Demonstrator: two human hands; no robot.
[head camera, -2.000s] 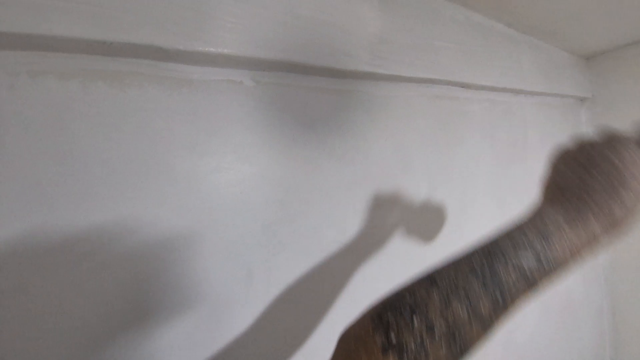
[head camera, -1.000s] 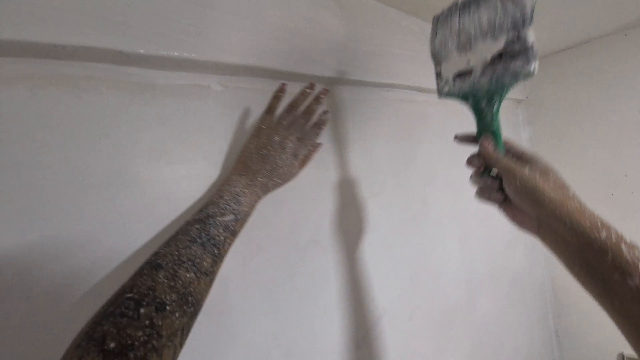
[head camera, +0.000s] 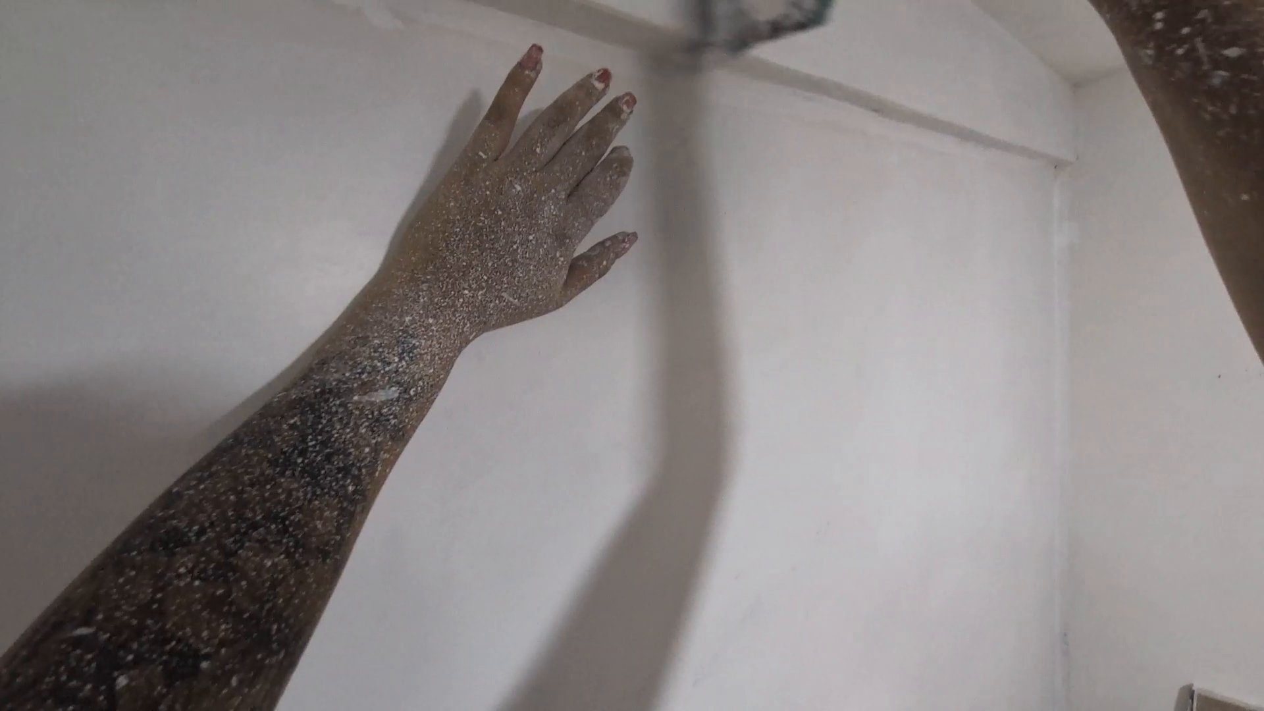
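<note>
My left hand (head camera: 523, 207), speckled with white paint, rests with spread fingers on the white wall (head camera: 869, 415), just under a ledge; nothing is in it. Part of my right forearm (head camera: 1195, 109), also flecked with paint, crosses the upper right corner, while the right hand itself is beyond the top edge. At the top centre a blurred, dark, paint-smeared edge of what looks like the paintbrush (head camera: 765, 25) shows near the ledge. How it is held cannot be seen.
A horizontal ledge (head camera: 889, 109) runs along the upper wall to the corner (head camera: 1060, 395) at right, where a side wall (head camera: 1165, 444) meets it. The ceiling (head camera: 1047, 35) shows above. A small pale object (head camera: 1210, 699) is at the bottom right edge.
My left arm came up to the wall after the first frame. My right hand, gripping the green-handled brush one second ago, has moved up out of view. The view has shifted.
</note>
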